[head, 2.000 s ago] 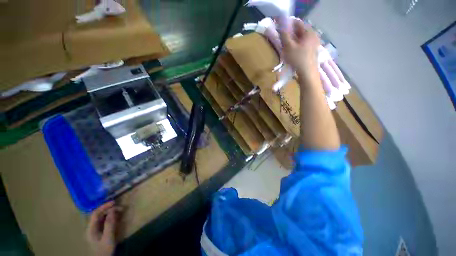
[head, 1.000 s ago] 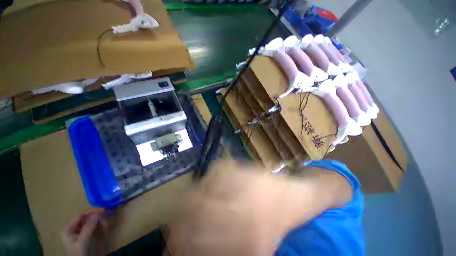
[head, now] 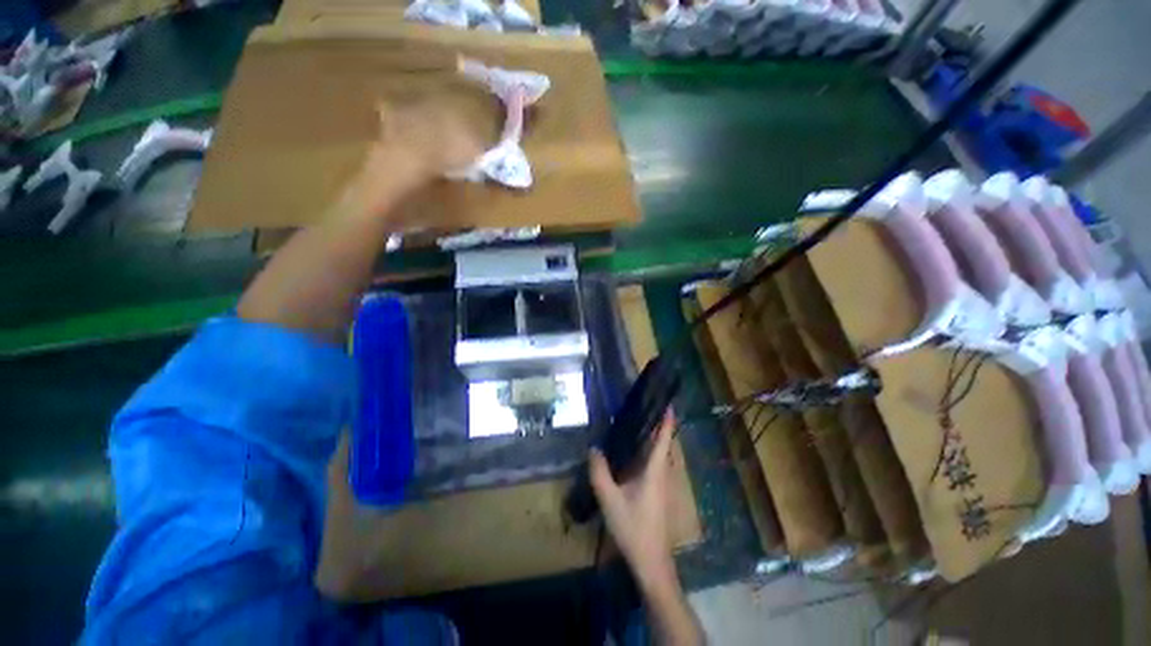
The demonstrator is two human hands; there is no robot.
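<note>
My left hand [head: 436, 141], blurred, is over the far cardboard sheet, at the left side of a pink-and-white curved housing [head: 514, 116]. Whether its fingers grip the housing is not clear. My right hand [head: 641, 495] is around the lower part of the black electric screwdriver [head: 635, 423], which lies slanted at the right of the screw feeder. The silver screw feeder [head: 520, 309] stands on a dark dotted mat [head: 436, 429], with a bright plate at its front. The driver's tip is not distinct.
A blue tray [head: 381, 401] is left of the feeder. Rows of housings [head: 1060, 423] lie on stacked cardboard dividers [head: 903, 442] at right. The black driver cord [head: 871, 189] crosses the view. More housings [head: 164, 152] lie on the green surface at far left.
My right hand has left the stack at right, where it held a housing, and is now at the screwdriver. My left hand has moved from near the blue tray to the far housing. The view has shifted.
</note>
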